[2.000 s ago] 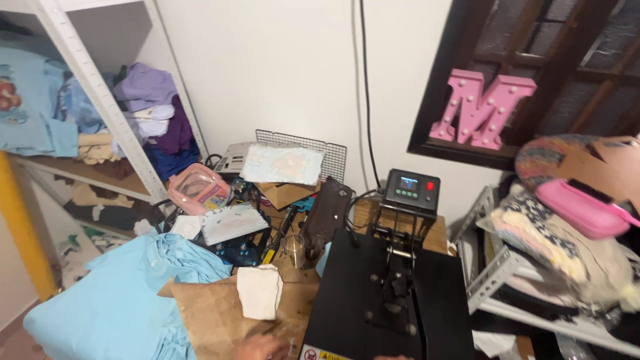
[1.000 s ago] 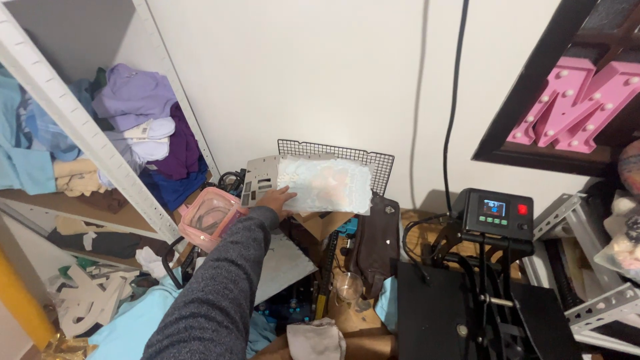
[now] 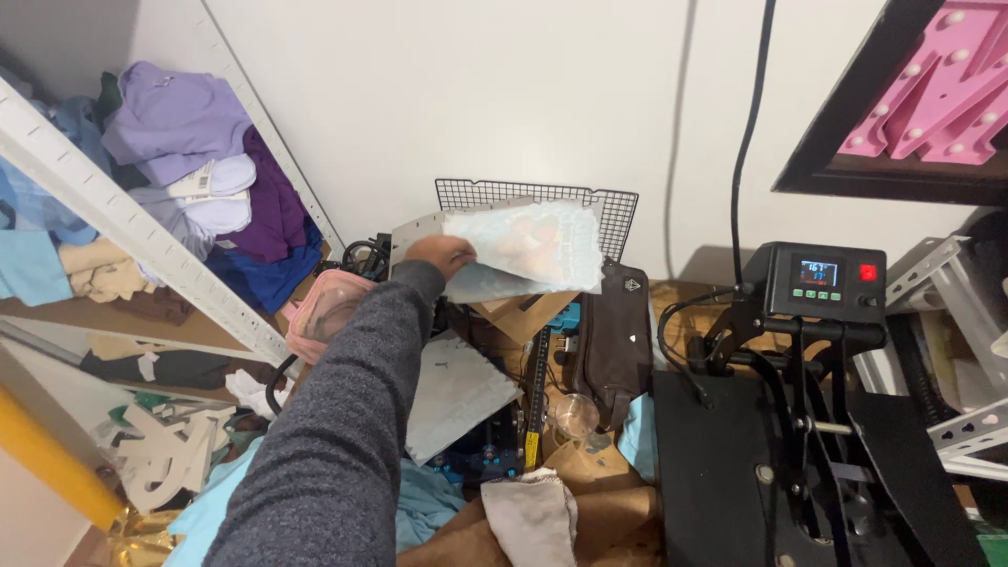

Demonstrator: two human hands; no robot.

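My left hand (image 3: pixel 442 255), in a dark grey sleeve, pinches the left edge of a translucent printed transfer sheet (image 3: pixel 524 244). That sheet is lifted and bowed above another pale sheet, in front of a black wire grid (image 3: pixel 618 224). Below them lie brown cardboard (image 3: pixel 524 315) and a further pale sheet (image 3: pixel 457 394). My right hand is out of view. A black heat press (image 3: pixel 717 472) with a lit control box (image 3: pixel 827 279) stands at the right. A folded white cloth (image 3: pixel 531 512) lies on brown paper (image 3: pixel 453 539) at the bottom.
Folded clothes (image 3: pixel 177 118) fill the metal shelf (image 3: pixel 142 228) at left. A pink clear-topped case (image 3: pixel 327 311), a dark brown pouch (image 3: pixel 614 339) and a clear cup (image 3: pixel 576 416) crowd the table. A black cable (image 3: pixel 748 142) hangs behind the press. Another metal rack (image 3: pixel 913 315) stands at right.
My left hand has taken hold of the transfer sheet's left edge and raised it; one second ago the hand lay against that edge. The view has shifted since two seconds ago.
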